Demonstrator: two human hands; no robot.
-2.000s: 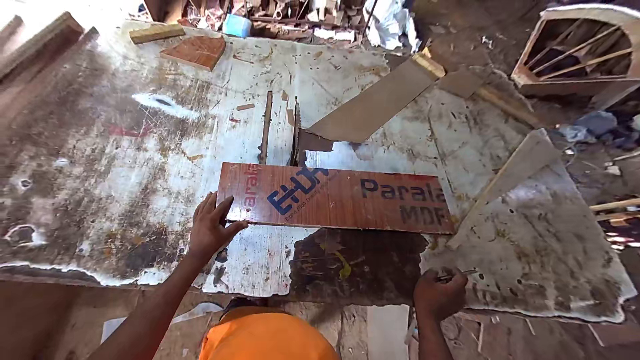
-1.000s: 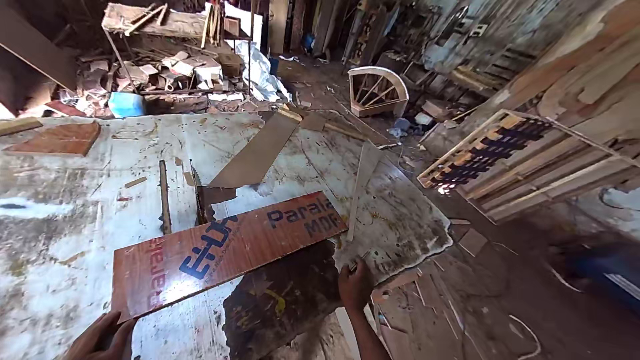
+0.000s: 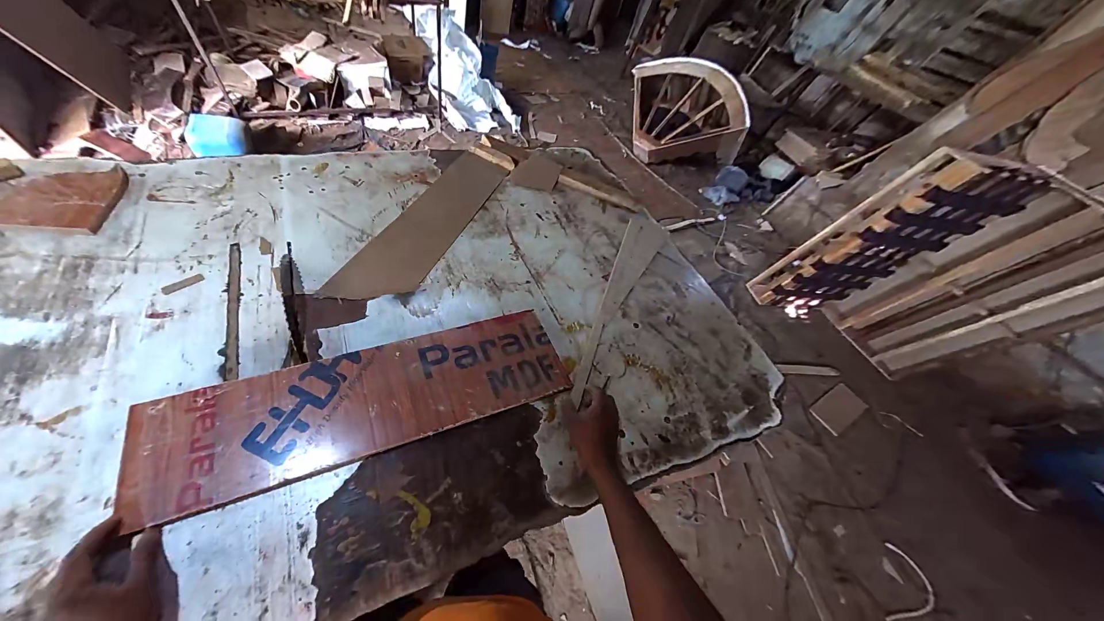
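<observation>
A reddish-brown MDF board (image 3: 345,405) with printed lettering lies at a slant across the worn worktable. My left hand (image 3: 116,565) grips its near left corner between thumb and fingers. At the board's right end, my right hand (image 3: 593,423) is closed, close beside the narrow tip of a thin tapered wood strip (image 3: 617,285); whether it holds the strip or something small is unclear. Behind the board a saw blade (image 3: 293,302) stands up through a slot in the table, with a thin wood strip (image 3: 233,310) to its left. A brown board offcut (image 3: 414,228) lies farther back.
The worktable (image 3: 707,371) has a ragged edge. A reddish board piece (image 3: 65,198) rests at its far left. Beyond are a blue container (image 3: 216,135), scrap wood, an arched wooden frame (image 3: 690,112) on the floor and a slatted wooden frame (image 3: 906,233) at right.
The board, level across the view two seconds ago, now slants, its left end nearer me. My view has swung right. The right hand is now closer to the tapered strip's tip.
</observation>
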